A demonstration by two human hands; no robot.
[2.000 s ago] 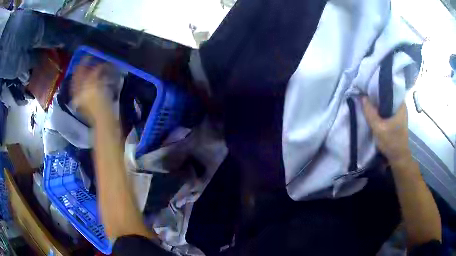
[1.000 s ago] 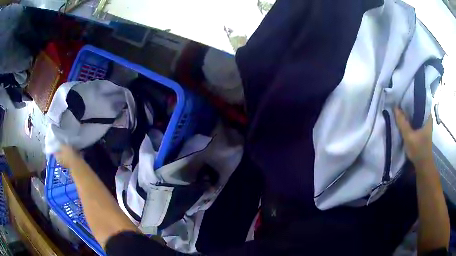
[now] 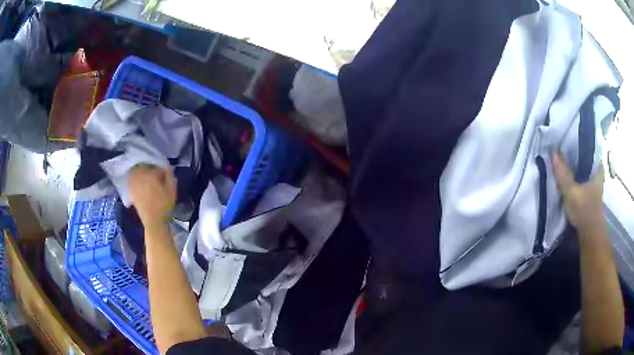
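Observation:
My left hand (image 3: 151, 194) is over the blue plastic crate (image 3: 254, 149) at the left, closed on a light grey and navy cloth piece (image 3: 122, 139) bunched at the crate's far side. My right hand (image 3: 582, 195) is at the right, gripping the light grey garment panel (image 3: 486, 187) near its dark strips (image 3: 541, 204). The fingertips are partly hidden by cloth folds. A large navy panel (image 3: 417, 118) joins the grey one and hangs over the table edge toward my lap.
More grey and navy pieces (image 3: 278, 229) spill over the crate's near side. The white table (image 3: 271, 28) spans the top. An orange-brown pouch-like item (image 3: 74, 105) is beyond the crate. A brown board (image 3: 35, 295) stands at lower left.
My left hand first reached into the crate, then drew grey cloth to its left side, and has now moved right with it. The grey garment and my right hand have shifted right in view.

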